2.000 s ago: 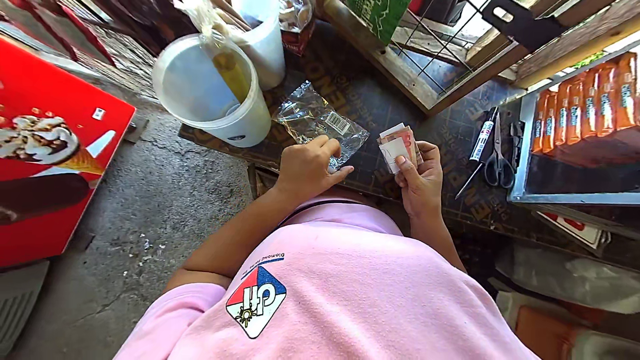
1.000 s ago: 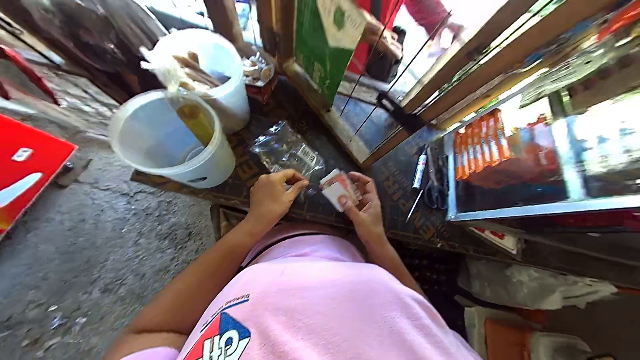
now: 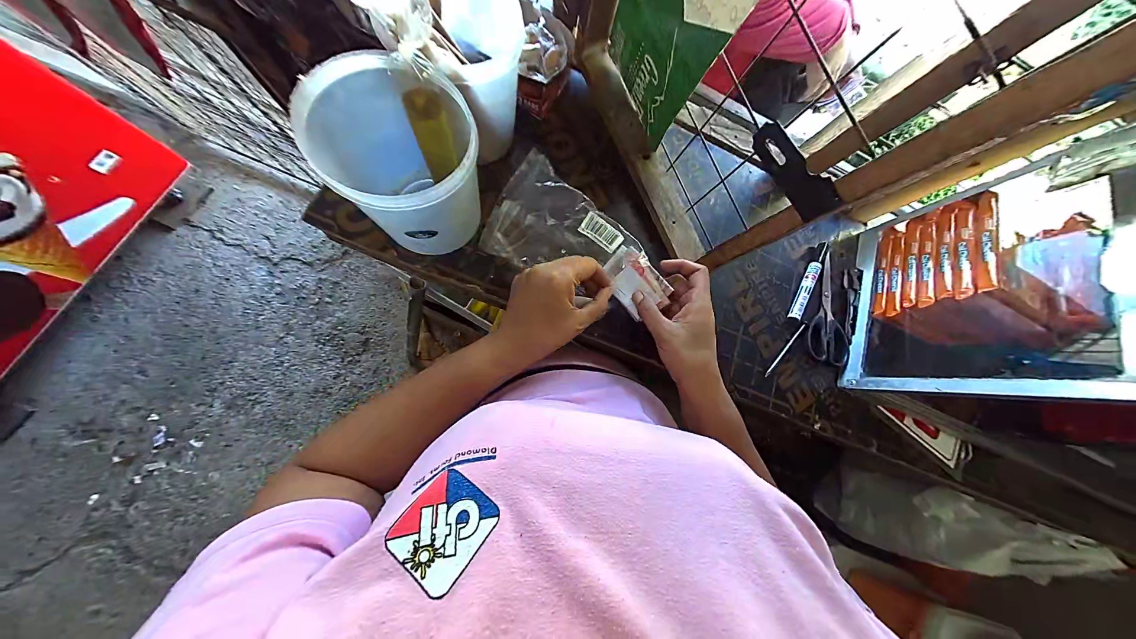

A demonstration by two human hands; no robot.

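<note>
My right hand [image 3: 688,319] holds a small stack of thin, flat pieces [image 3: 637,282], white with red print, perhaps in clear plastic, between thumb and fingers. Thumb and index finger of my left hand [image 3: 561,302] are bent together at the left edge of the stack; whether they grip it I cannot tell. Just beyond both hands, a crumpled clear plastic bag with a barcode sticker [image 3: 537,213] lies on the dark counter [image 3: 745,293].
A white plastic bucket [image 3: 382,133] stands on the counter's left, a second one [image 3: 493,98] behind it. At right lie a marker [image 3: 806,291], scissors [image 3: 827,333] and a glass-topped case [image 3: 976,384] with orange packets. Wire mesh and wooden bars [image 3: 958,151] border the far side.
My left hand was at the plastic bag two seconds ago, then stood apart from the stack with fingertips together; now it is at the stack's edge. My right hand keeps its hold.
</note>
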